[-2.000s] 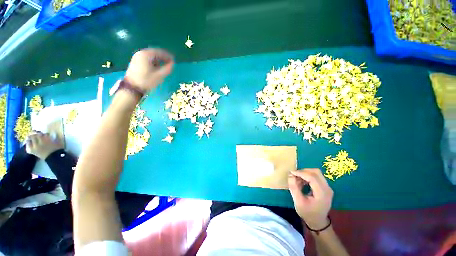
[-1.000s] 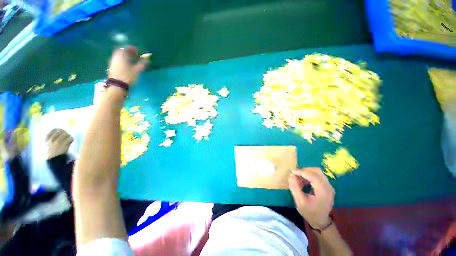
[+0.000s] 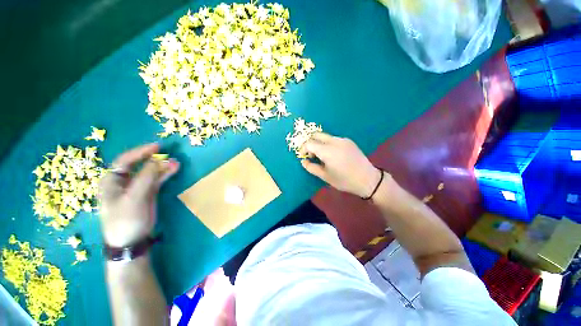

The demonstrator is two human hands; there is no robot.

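My left hand (image 3: 132, 191) is left of the brown card, slightly blurred, with a small yellow piece (image 3: 160, 157) between its fingertips. My right hand (image 3: 337, 162) is at the little pile of small yellow pieces (image 3: 301, 135), fingertips on its lower edge; whether it pinches one cannot be told. The brown card (image 3: 207, 202) lies in front of me with a white round patch (image 3: 234, 194) on it. A large heap of star-shaped yellow pieces (image 3: 223, 70) lies beyond the card. A smaller star heap (image 3: 67, 184) lies left of my left hand.
A pile of finer yellow pieces (image 3: 38, 283) lies at the far left. A cloudy plastic bag (image 3: 443, 32) sits at the upper right of the green bench. Blue crates (image 3: 509, 181), cardboard boxes (image 3: 554, 245) and a red crate (image 3: 509, 280) stand right. Part of a person's arm (image 3: 525, 19) shows at top right.
The view has turned to the right. My left hand has come back from the far dark surface to beside the card. My right hand has moved from the card's edge to the small pile.
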